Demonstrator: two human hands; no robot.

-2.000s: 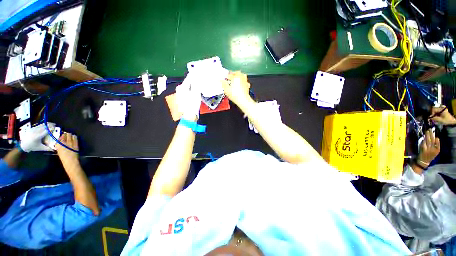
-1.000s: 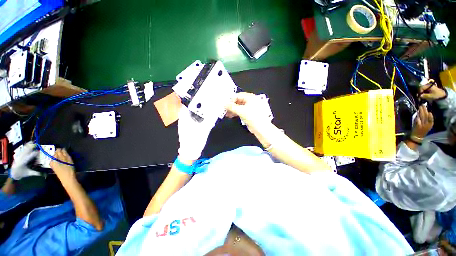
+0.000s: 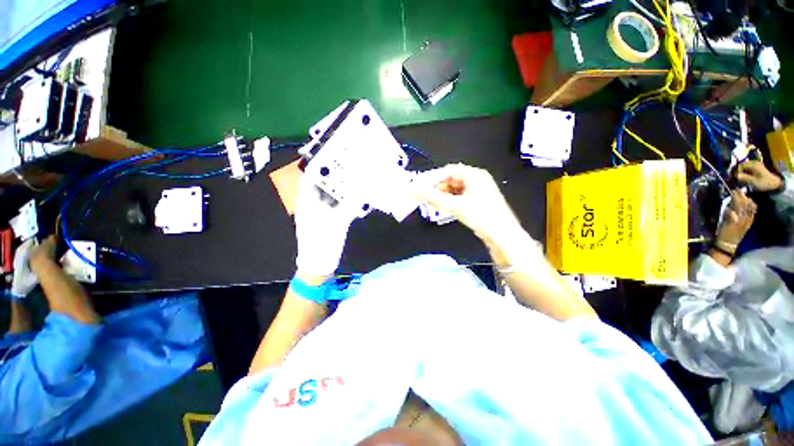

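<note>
My left hand (image 3: 322, 228), in a white glove with a blue wrist strap, holds a white electronic unit (image 3: 359, 152), tilted, its face with dark corner dots turned up. Another white unit (image 3: 326, 122) shows partly behind it. My right hand (image 3: 466, 193) is bare and closed at the right of the held unit. A small white piece (image 3: 402, 202) lies at its fingertips; overexposure hides what it is. A further white unit (image 3: 435, 213) is mostly covered by my right hand.
White units lie at left (image 3: 181, 210) and right (image 3: 547, 134) on the black mat (image 3: 252, 253). A yellow carton (image 3: 618, 222) stands at right. A black unit (image 3: 431, 73) sits on the green surface. A connector with blue cables (image 3: 237, 156) lies left. Neighbouring workers sit on both sides.
The held unit came up off the mat, tilted, in my left hand. My right hand has moved slightly right, with a small white piece now at its fingers. The left neighbour's hands shifted left.
</note>
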